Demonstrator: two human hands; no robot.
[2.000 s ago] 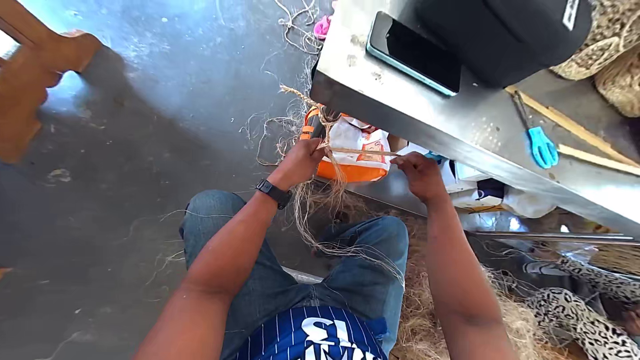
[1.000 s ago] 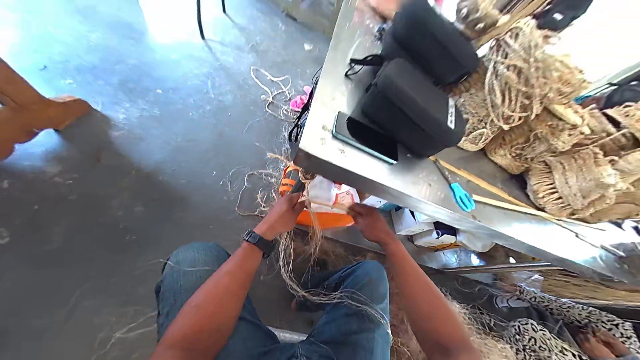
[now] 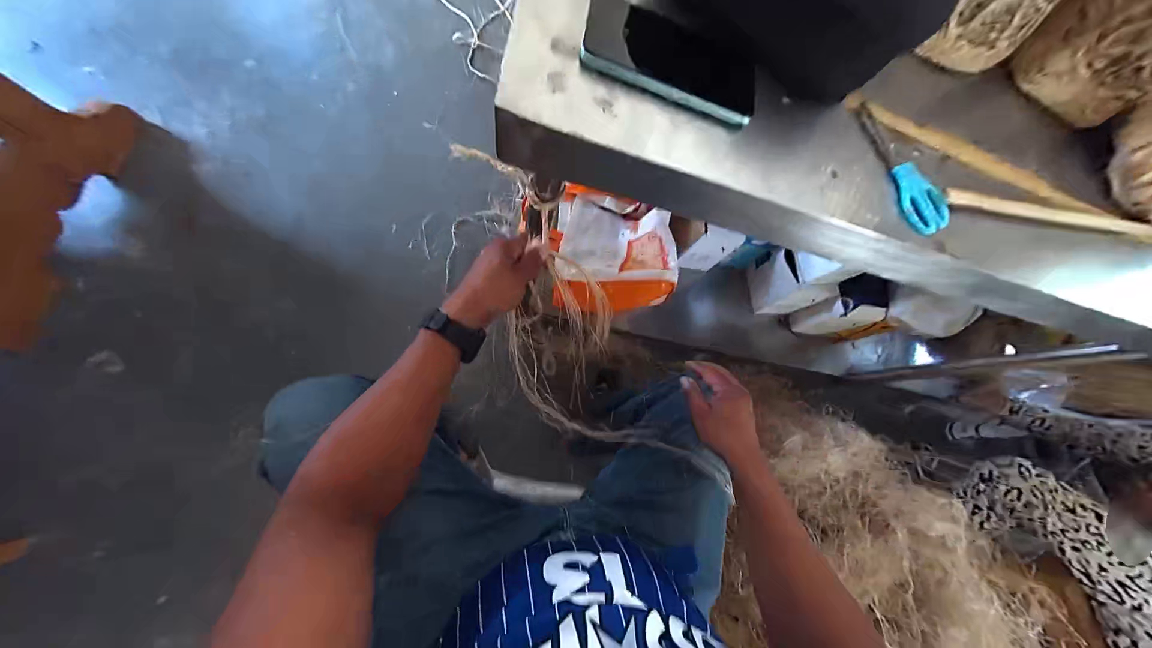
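My left hand (image 3: 498, 277) is closed on a bundle of tan plant fibers (image 3: 537, 360) beside the table corner. The bundle's loose strands hang down and trail across toward my right thigh. A short braided end (image 3: 486, 159) rises above the hand toward the table edge. My right hand (image 3: 720, 409) rests at my right knee, fingers slightly apart, close to the trailing strands; no held thing shows in it. An orange and white bag (image 3: 616, 247) lies just right of the left hand, partly under the table.
On the metal table (image 3: 774, 171) lie a phone (image 3: 670, 63), blue-handled scissors (image 3: 920, 200), wooden strips (image 3: 1035, 209) and fiber bundles (image 3: 1080, 63). White boxes (image 3: 792, 279) are below. Loose fiber (image 3: 846, 504) heaps at right, near a person in patterned cloth (image 3: 1035, 504). Wooden furniture (image 3: 54, 180) stands left.
My right hand has come away from the strand beside the orange and white bag and moved down to my knee. My left hand still holds the fibers near the table corner.
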